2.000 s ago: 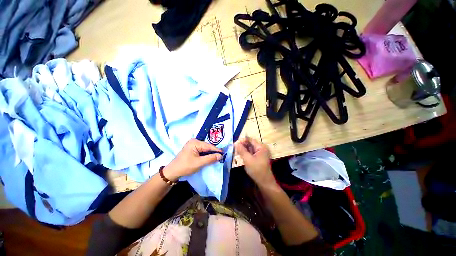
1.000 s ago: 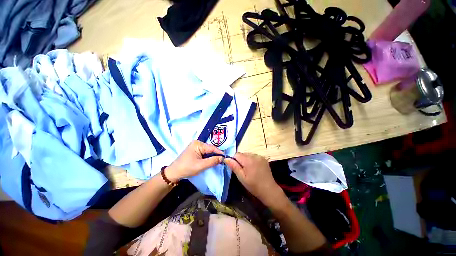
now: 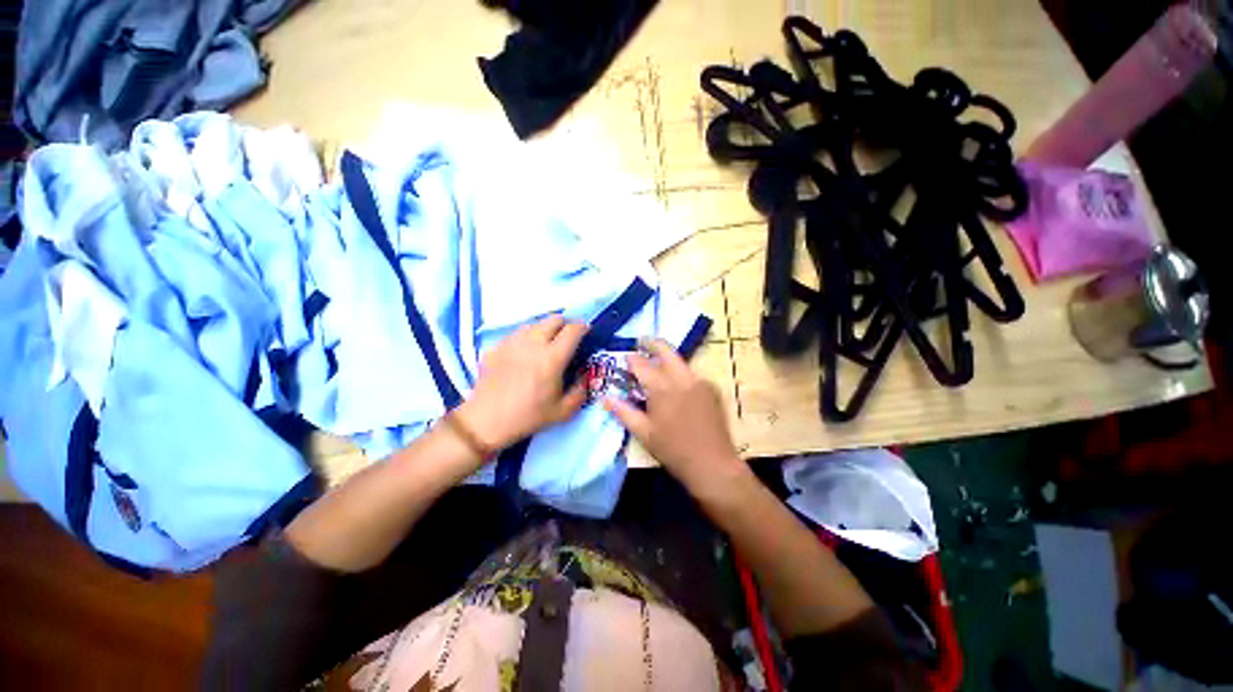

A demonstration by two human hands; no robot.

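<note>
A light blue uniform shirt (image 3: 527, 270) with a white collar area and navy trim lies on the table in front of me. Its navy placket (image 3: 622, 310) runs diagonally between my hands. My left hand (image 3: 525, 385) grips the placket edge with its fingertips. My right hand (image 3: 676, 410) pinches the shirt at the embroidered badge (image 3: 605, 379), partly covering it. I cannot see any tool in either hand. The shirt's lower part hangs at the table's front edge.
Stacked light blue shirts (image 3: 162, 311) lie at left, grey-blue garments (image 3: 135, 61) at far left, black cloth (image 3: 554, 61) beyond. Black hangers (image 3: 865, 216), a pink pouch (image 3: 1084, 216), a pink bottle (image 3: 1129, 81) and a clear mug (image 3: 1129, 308) are at right. A red-rimmed container (image 3: 943, 608) stands below.
Both hands have moved up the shirt from below the badge to the badge and placket. The hands have moved slightly apart. The view has shifted, so the table things appear further right.
</note>
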